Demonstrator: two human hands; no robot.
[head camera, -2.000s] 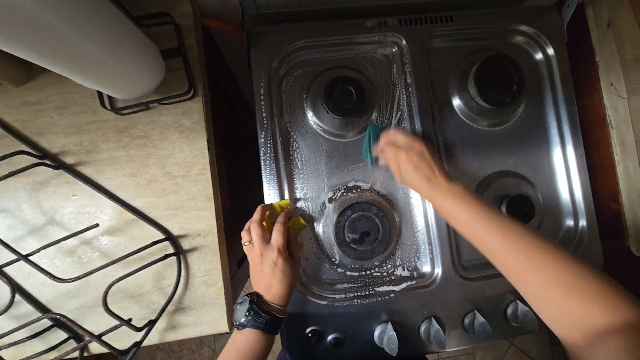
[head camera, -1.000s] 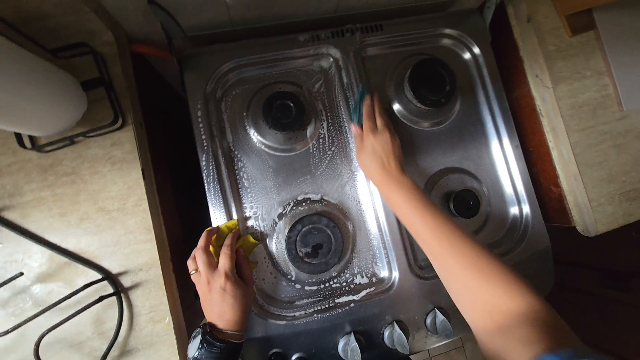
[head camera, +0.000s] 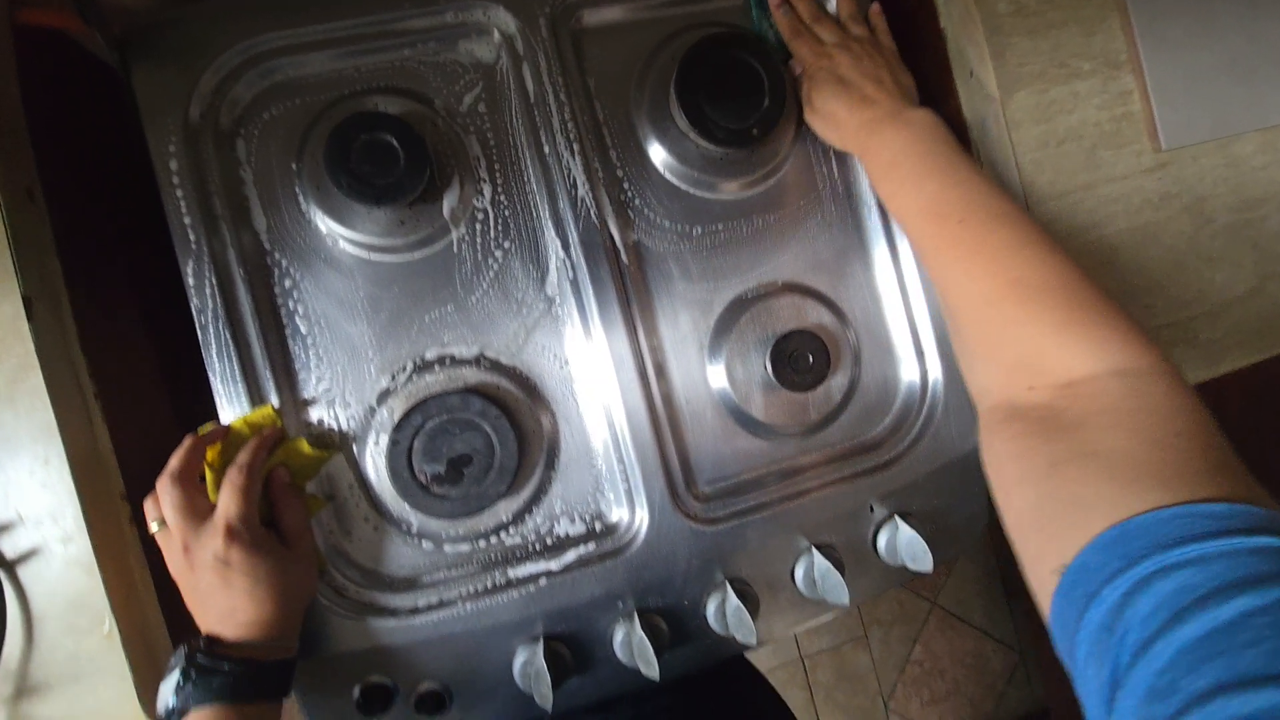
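A stainless steel gas stovetop (head camera: 690, 300) fills the middle of the head view, with soapy streaks over its left half and on the upper part of its right half. My left hand (head camera: 235, 530) grips a crumpled yellow cloth (head camera: 245, 450) at the stovetop's left edge, beside the front left burner (head camera: 455, 455). At the far right corner, my right hand (head camera: 850, 70) presses a green scrubbing pad (head camera: 765, 20) against the metal, close to the back right burner (head camera: 730, 88). Most of the pad is hidden by the fingers or cut off by the frame.
The back left burner (head camera: 378, 158) and a small front right burner (head camera: 798, 360) stand on the stovetop. Several control knobs (head camera: 732, 612) line its front. Countertops flank it at left (head camera: 50, 560) and right (head camera: 1110, 230), with dark gaps between. A flat pale panel (head camera: 1210, 65) lies at the upper right.
My right hand has moved with the green pad from the left section to the back right corner. Suds now show around the back right burner. My left hand stays at the left edge. The view has shifted.
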